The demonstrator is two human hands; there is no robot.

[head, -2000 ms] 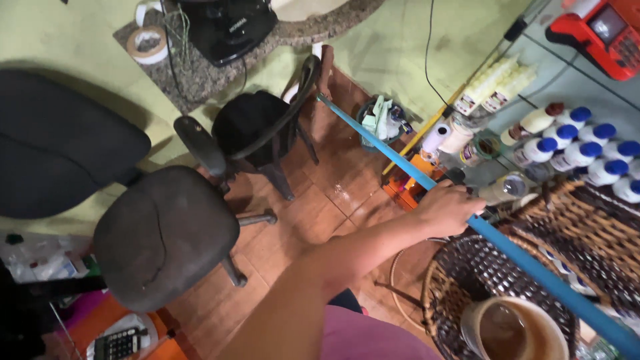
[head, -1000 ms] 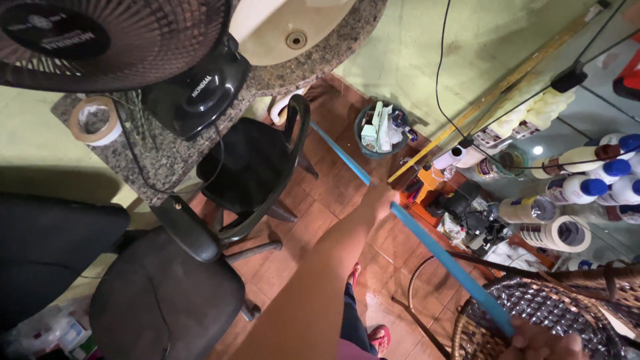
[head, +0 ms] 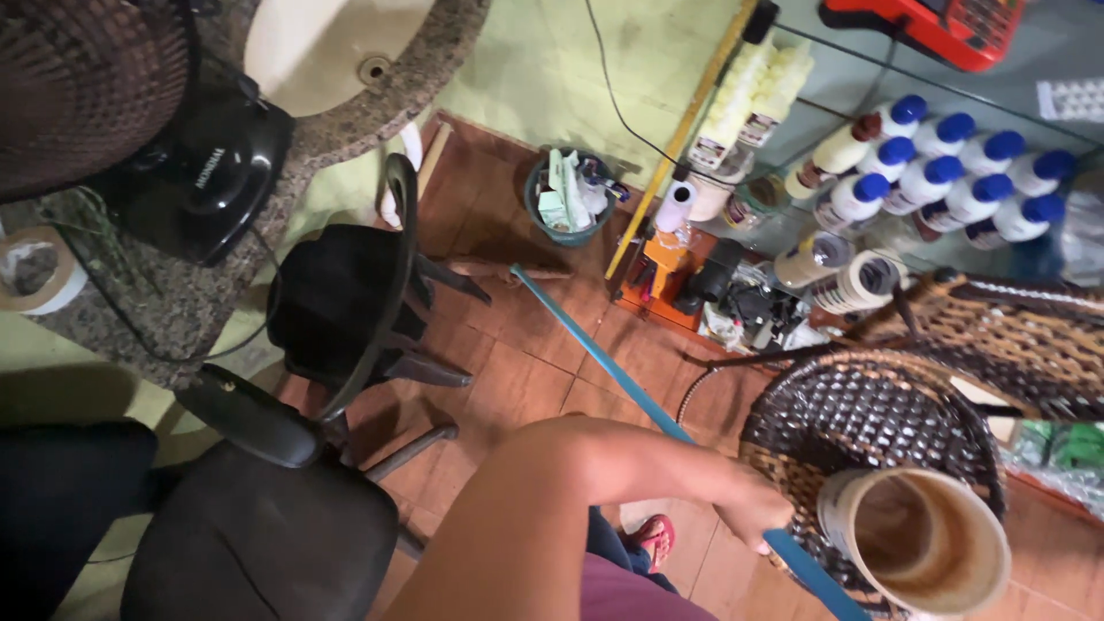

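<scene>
A long blue pole (head: 595,349) slants over the tiled floor from upper left to lower right. My left hand (head: 755,509) is closed around its lower part, beside the round wicker chair seat (head: 871,414). At the pole's far end a reddish-brown bar (head: 474,267) lies low over the floor, near the legs of a black chair (head: 328,293); its exact form is hard to make out. A whitish bucket (head: 983,552) with a brown-stained inside stands on the wicker chair, right of my left hand. My right hand is not visible.
A waste bin (head: 569,233) full of litter stands by the wall. Blue-capped bottles (head: 936,177) fill a shelf, with an orange tray (head: 655,302) below. At left are a granite counter (head: 345,134) with sink and fan, and a black office chair (head: 259,535). A foot in a red sandal (head: 660,539) shows below.
My left hand is now farther down the pole than one second ago. My right hand, on the pole's near part then, has left the view. The pole's far end is clear of the black chair.
</scene>
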